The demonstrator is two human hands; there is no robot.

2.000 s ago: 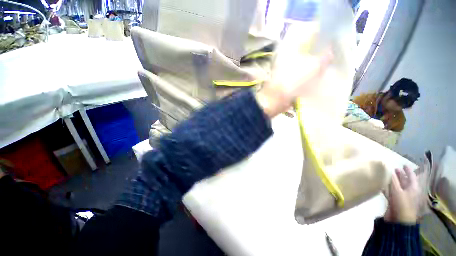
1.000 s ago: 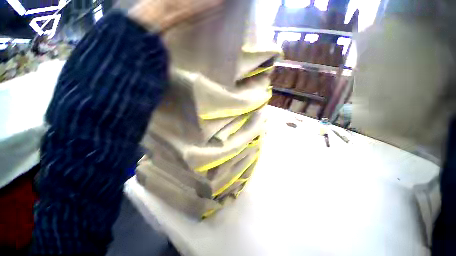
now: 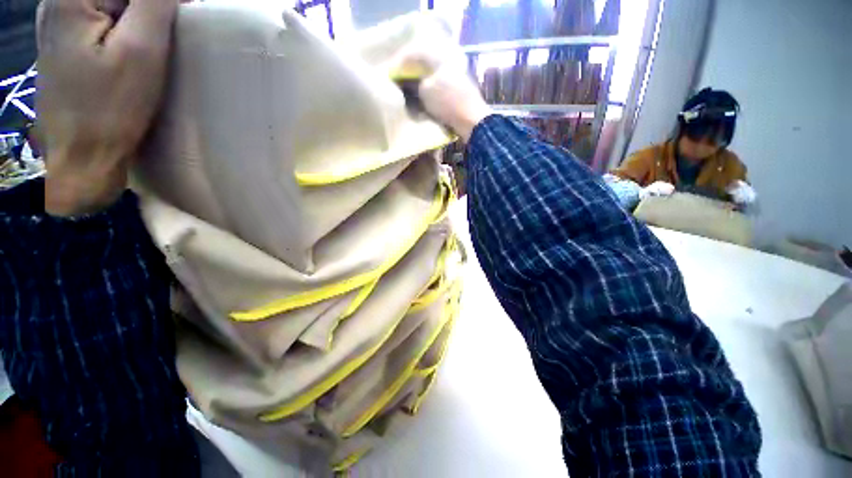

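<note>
A tall stack of beige-taupe bags (image 3: 280,252) with bright yellow edge binding stands on the white table (image 3: 504,392), left of centre. My left hand (image 3: 103,103) is closed on the left side of the top bag (image 3: 234,112), near the upper left. My right hand (image 3: 448,93) is at the far right edge of the top of the stack, fingers bent on the beige fabric beside a yellow edge. The fingertips of both hands are partly hidden.
A person (image 3: 691,159) in a brown jacket and dark cap sits across the table with a beige piece (image 3: 691,217). Another beige bag (image 3: 827,359) lies at the right edge. Shelves (image 3: 551,79) with brown items stand behind.
My right hand has come from the blurred right side onto the top of the stack. My left hand has moved left. The seated person is in view again, and the view has shifted.
</note>
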